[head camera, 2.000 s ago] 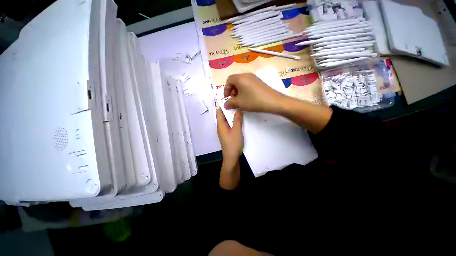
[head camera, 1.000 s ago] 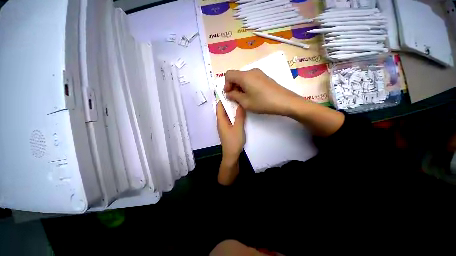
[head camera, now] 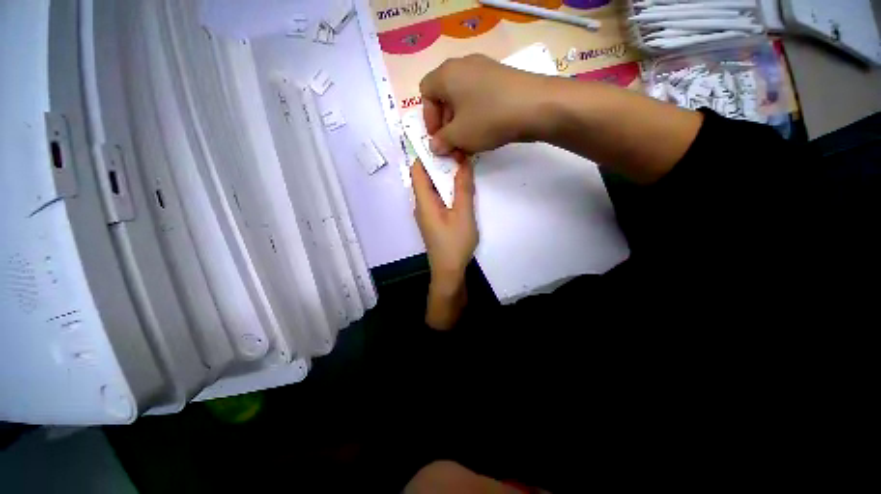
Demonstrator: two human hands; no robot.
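A flat white housing (head camera: 546,217) lies over the bench edge in front of me, its far-left corner between my hands. My left hand (head camera: 446,227) grips its left edge, thumb and fingers on either side. My right hand (head camera: 488,104) is bent over that corner from above, thumb and fingertips together against the edge strip. The fingers hide whether a small part is between them. Small white parts (head camera: 370,156) lie scattered on the pale paper left of the hands. A clear box of tiny white pieces (head camera: 703,89) stands at the right.
A thick leaning row of white housings (head camera: 208,222) fills the left side. White stylus-like sticks (head camera: 691,24) lie above the parts box, with one loose stick (head camera: 541,13) on the printed sheet (head camera: 404,69). Another white housing (head camera: 838,27) lies on brown board (head camera: 838,92) at the upper right.
The view has shifted, so the bench things sit higher and the left row further left. Both hands remain at the same corner; the right fingers now sit slightly lower along the edge.
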